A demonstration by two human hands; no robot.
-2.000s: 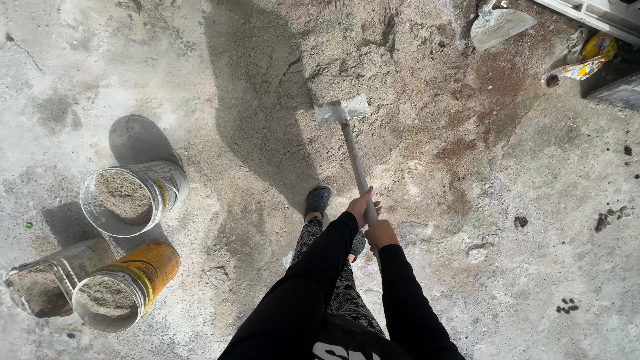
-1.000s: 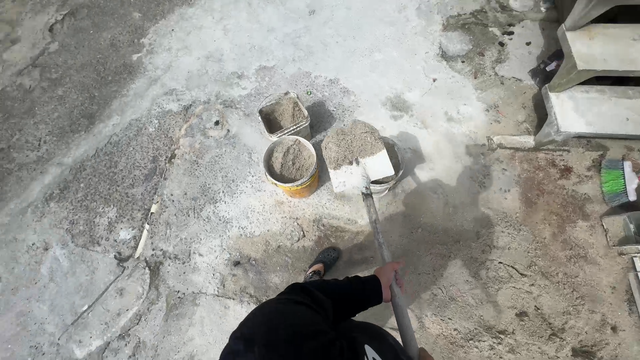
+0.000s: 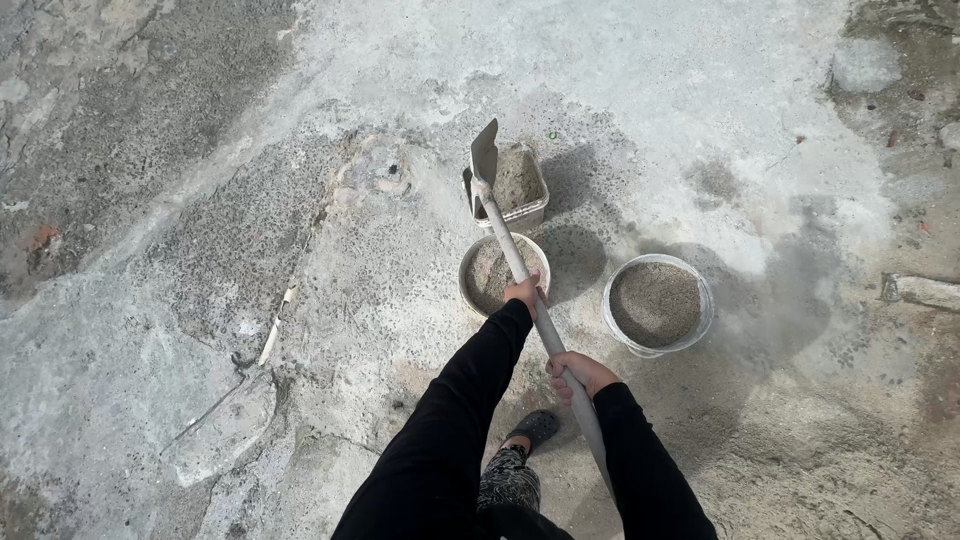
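My left hand [image 3: 526,293] grips the wooden handle of a shovel [image 3: 552,337] around its middle, above the round bucket nearest my feet on the left. Lower on the same handle, my right hand [image 3: 579,376] is closed around it. The shovel's metal blade [image 3: 484,156] is turned on edge at the left side of a square plastic bucket [image 3: 529,217] holding grey sandy material. Similar material fills the round bucket [image 3: 463,279] beneath the handle. To the right stands a white round bucket [image 3: 708,304], also filled with sandy material.
Rough concrete ground [image 3: 420,300] surrounds the buckets. My shoe [image 3: 537,427] is just below them. A thin pale strip [image 3: 271,339] lies in a crack at the left, and a concrete edge piece [image 3: 926,291] is at the far right.
The shovel blade has moved from over the right-hand round bucket to the square bucket. The heap of sandy material seen on it one second ago is gone; the blade is tipped on edge.
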